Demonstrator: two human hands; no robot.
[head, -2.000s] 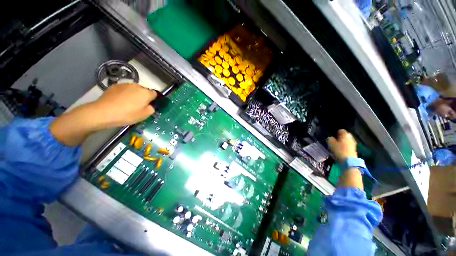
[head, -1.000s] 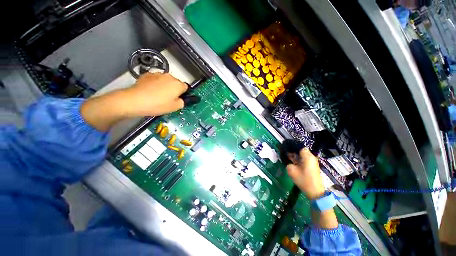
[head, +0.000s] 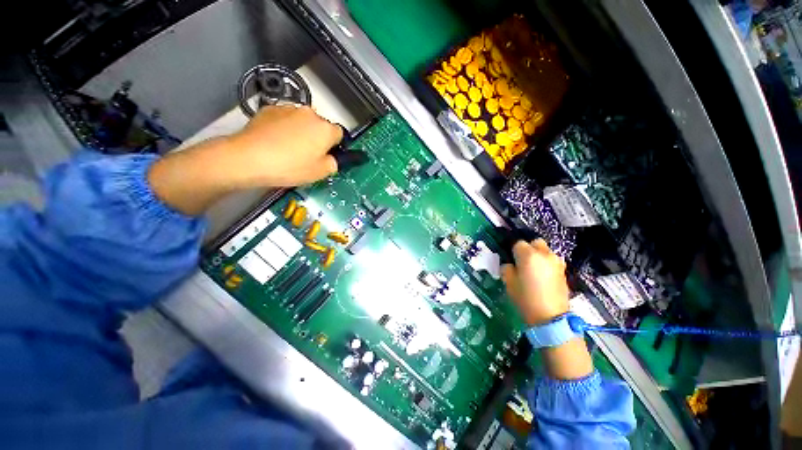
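A large green circuit board point(head: 352, 308) lies on the conveyor, with white blocks, yellow discs and small capacitors on it. My left hand point(head: 286, 148) is over the board's upper left corner, its fingertips in black finger cots pointing down; whether they hold a part cannot be told. My right hand point(head: 536, 279) is over the board's right side beside the front bins, with black-covered fingertips and a light blue wrist strap point(head: 554, 331). What its fingertips hold, if anything, cannot be told.
Beyond the rail stand a bin of yellow discs point(head: 485, 92), a bin of green-grey parts point(head: 591, 176) and bins of small silvery parts point(head: 538, 216). A handwheel point(head: 274, 86) is behind my left hand. A blue cord point(head: 695, 331) runs right. A second board point(head: 616, 387) is at lower right.
My right hand has come from the front bins to the board's right side. My left hand has stayed at the upper left corner. The whole view has shifted, moving the board within the frame.
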